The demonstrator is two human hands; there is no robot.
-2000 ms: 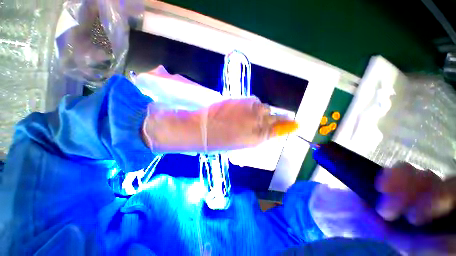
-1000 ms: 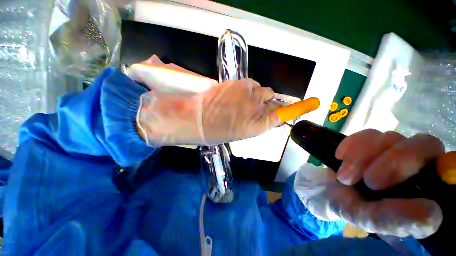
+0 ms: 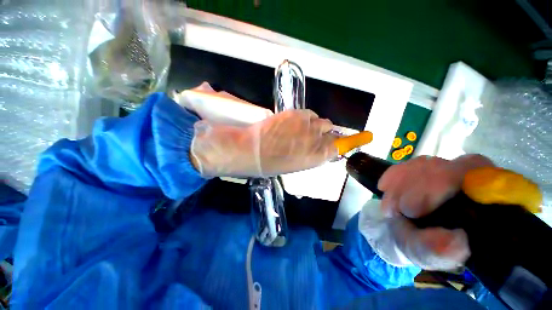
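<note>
The chrome balloon-shaped lamp lies unlit across a white pad, its lobes showing above and below my left hand. My left hand, in a clear glove with an orange finger cot, is closed over the lamp's middle and right end. My right hand, gloved and with an orange cot on a finger, grips the black electric screwdriver. The screwdriver's nose is close to my left fingertips, at the lamp's right end. The bit is mostly hidden, and I cannot tell whether a screw is there.
A white-framed black panel lies under the work. Several small orange discs lie on the green mat. A crumpled clear bag is at upper left, a white foam slab at right, and clear packaging at both sides.
The lamp was glowing blue-white two seconds ago and is now dark. The screwdriver's nose has moved left to my left fingertips. My left hand has stayed on the lamp.
</note>
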